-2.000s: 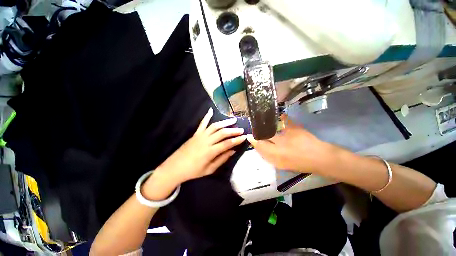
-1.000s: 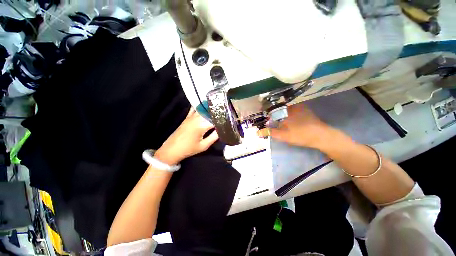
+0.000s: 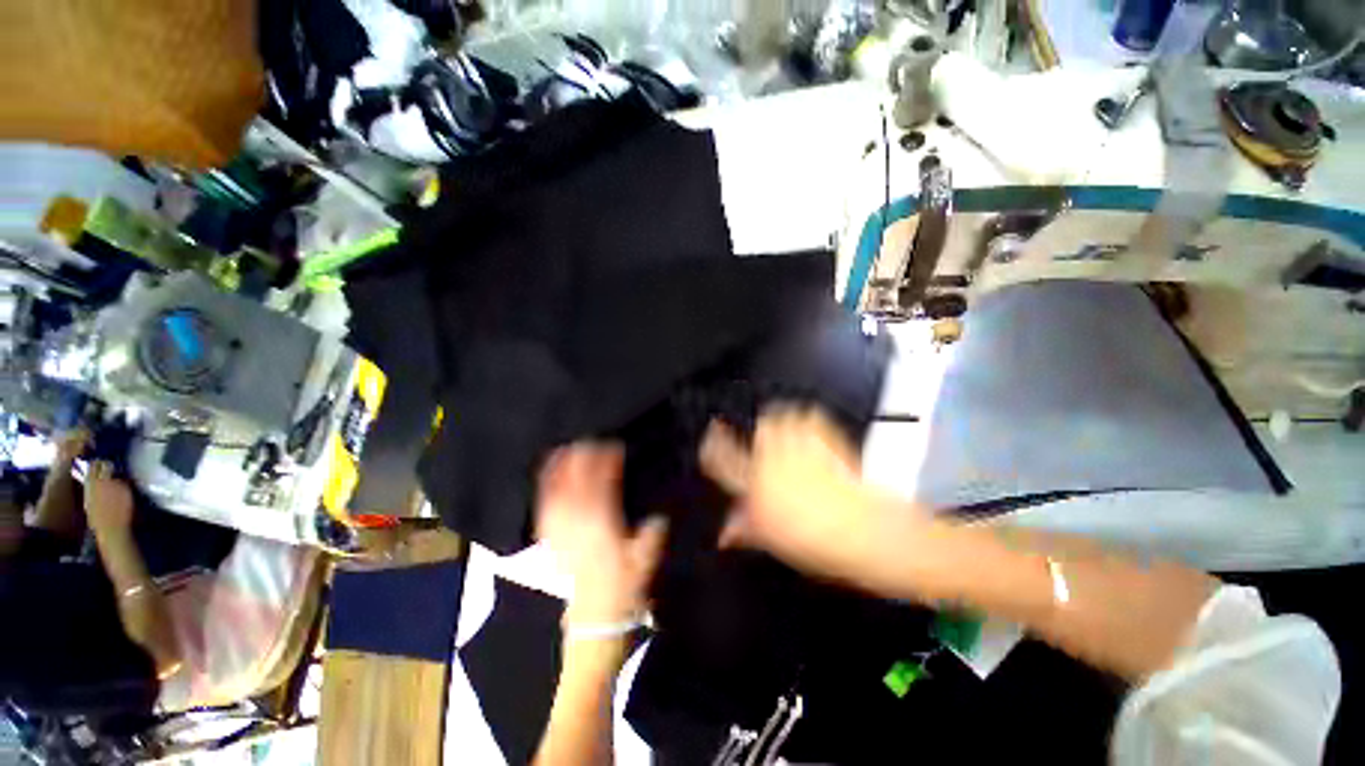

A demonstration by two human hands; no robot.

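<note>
A large black garment panel lies spread left of the sewing machine head and hangs over the table's front edge. My left hand is on or just over the panel's lower part, blurred, fingers apart. My right hand is over the panel's right part, also blurred; whether it pinches cloth cannot be told. The presser foot area shows small metal parts beside the panel's right edge. A grey wedge-shaped piece with black edges lies on the bed right of the needle.
A person's arms show at a neighbouring machine at the far left. Black and white cloth bundles lie behind the panel. A wooden surface is at the lower left. A green tag hangs by my lap.
The view has swung left. My right hand has left the needle area and moved left onto the panel. My left hand has moved down the panel, away from the machine head.
</note>
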